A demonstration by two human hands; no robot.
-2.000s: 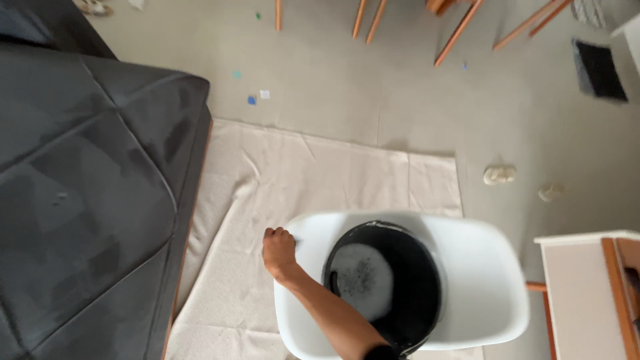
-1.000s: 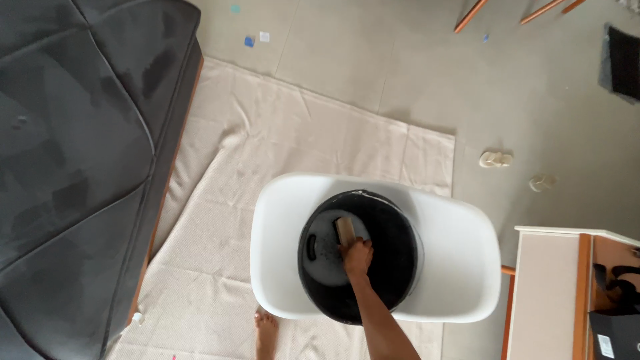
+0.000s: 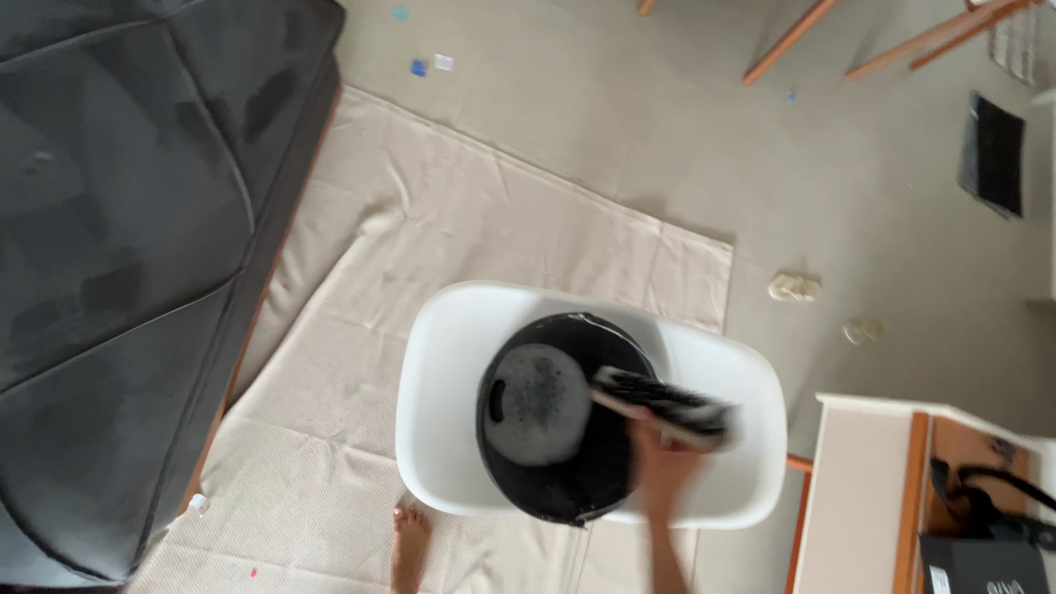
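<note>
My right hand (image 3: 660, 466) grips a scrubbing brush (image 3: 664, 406) with a light back and dark bristles, foam on them, blurred by motion. The brush is over the right side of a black bucket (image 3: 606, 487). Pale foam (image 3: 540, 404) lies on the liquid in the bucket, beside a dark handle slot. The bucket stands in a white rounded plastic tub or chair seat (image 3: 742, 487); which of the two I cannot tell. To the left is dark grey upholstered furniture (image 3: 107, 206) with seams and darker patches. My left hand is not in view.
A beige cloth (image 3: 528, 231) covers part of the grey floor. A bare foot (image 3: 410, 549) stands on it. At the lower right is a cabinet (image 3: 866, 495) with black items. Flip-flops (image 3: 794, 286), wooden legs (image 3: 788, 41) and a dark flat object (image 3: 994, 157) are farther off.
My right hand moved from the white rim into the bucket, where it held the brush, and then out to the bucket's right side with the brush, bristles now showing.
</note>
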